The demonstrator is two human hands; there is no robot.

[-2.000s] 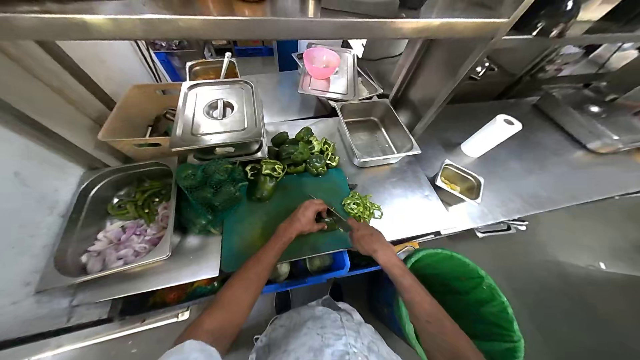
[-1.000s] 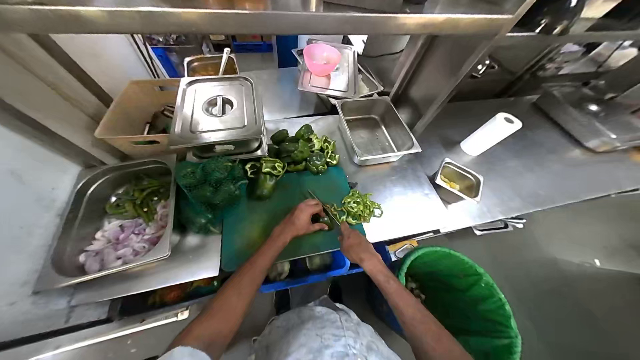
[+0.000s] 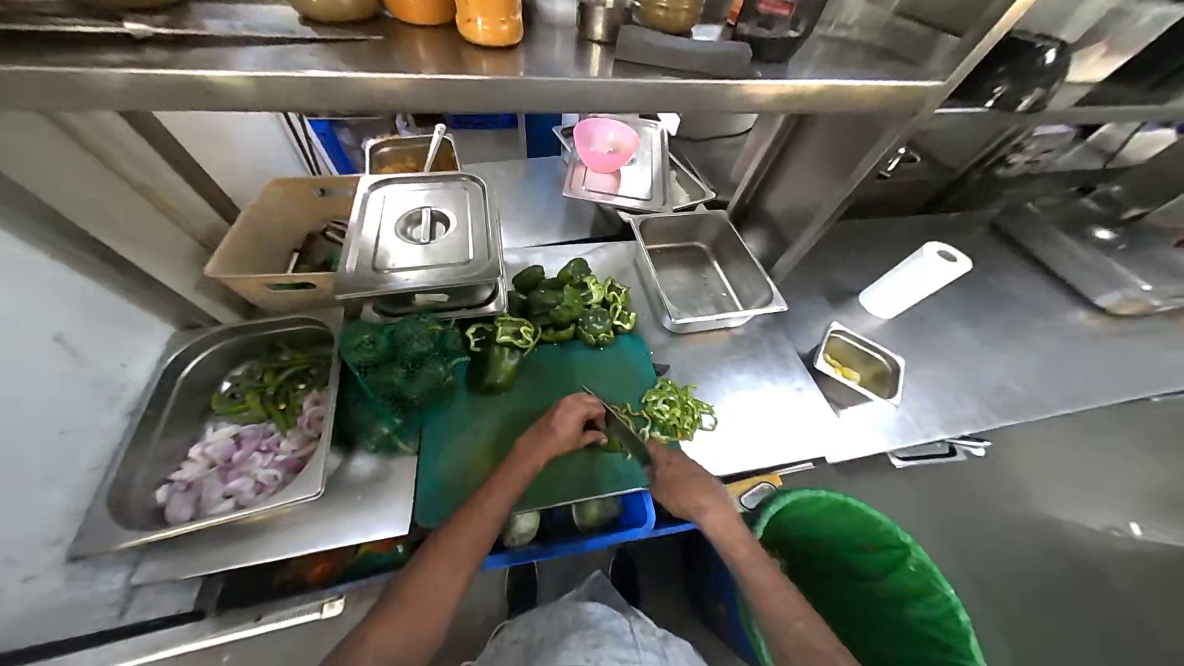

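Note:
My right hand [image 3: 683, 481] grips the handle of a kitchen knife [image 3: 627, 435], its blade angled up and left over the green cutting board [image 3: 518, 444]. Close to the blade, my left hand [image 3: 566, 427] has its fingers curled on the board around a piece of green pepper, mostly hidden. Sliced green pepper strips [image 3: 675, 410] lie in a pile right of the knife, at the board's edge. Cored green bell peppers [image 3: 564, 303] are heaped behind the board, and one cut pepper [image 3: 501, 365] stands on its top left part.
On the left, a steel pan [image 3: 324, 462] holds sliced onions and green chillies, beside a green mesh bag [image 3: 402, 370]. Behind are a lidded steel container [image 3: 421, 231] and an empty steel pan [image 3: 708, 273]. A green-lined bin [image 3: 860, 573] stands at lower right. A steel shelf [image 3: 462, 91] crosses overhead.
The knife blade has shifted slightly against my left fingers. Both hands stay at the same part of the board.

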